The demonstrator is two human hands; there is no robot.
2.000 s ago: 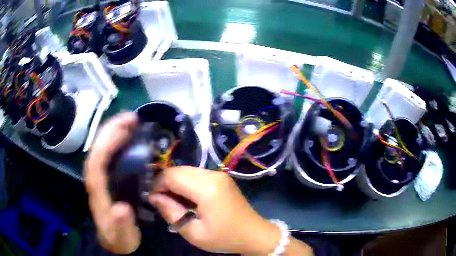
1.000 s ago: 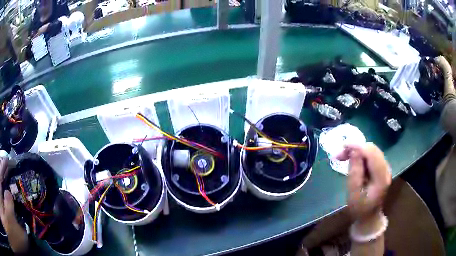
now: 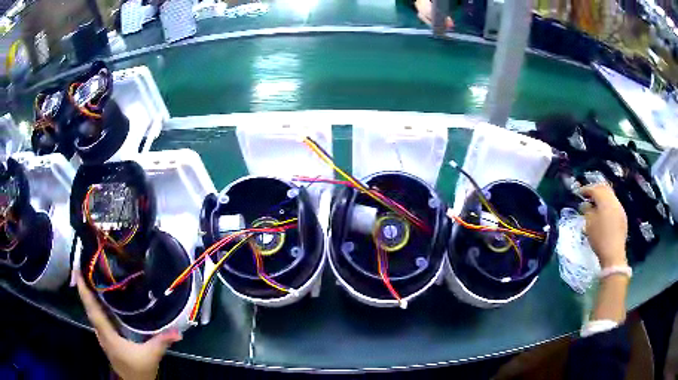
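A joined camera unit stands at the left, its black camera head [image 3: 115, 211] with circuit board and coloured leads raised on a white base housing [image 3: 175, 297]. My left hand [image 3: 130, 349] grips this base from the front left, fingers up its left side and thumb at its front rim. Three open base housings [image 3: 271, 278] [image 3: 386, 278] [image 3: 496, 278] stand to its right with loose red, yellow and orange leads. My right hand [image 3: 606, 226] reaches over a tangled white heap [image 3: 576, 249] to the spare black camera heads [image 3: 628, 193]; its fingertips are unclear.
More joined units [image 3: 44, 237] [image 3: 100, 133] stand at the far left and back left. A pale rail [image 3: 208, 122] runs behind the housings, with a metal post [image 3: 509, 67] beyond. Another person's hand [image 3: 425, 11] shows at the top. A white edge of another unit [image 3: 667, 178] is at the right.
The view has shifted. The black head first held between both hands now stands at the left base. My right hand has moved from over the white heap to the spare heads; my left has moved round the base.
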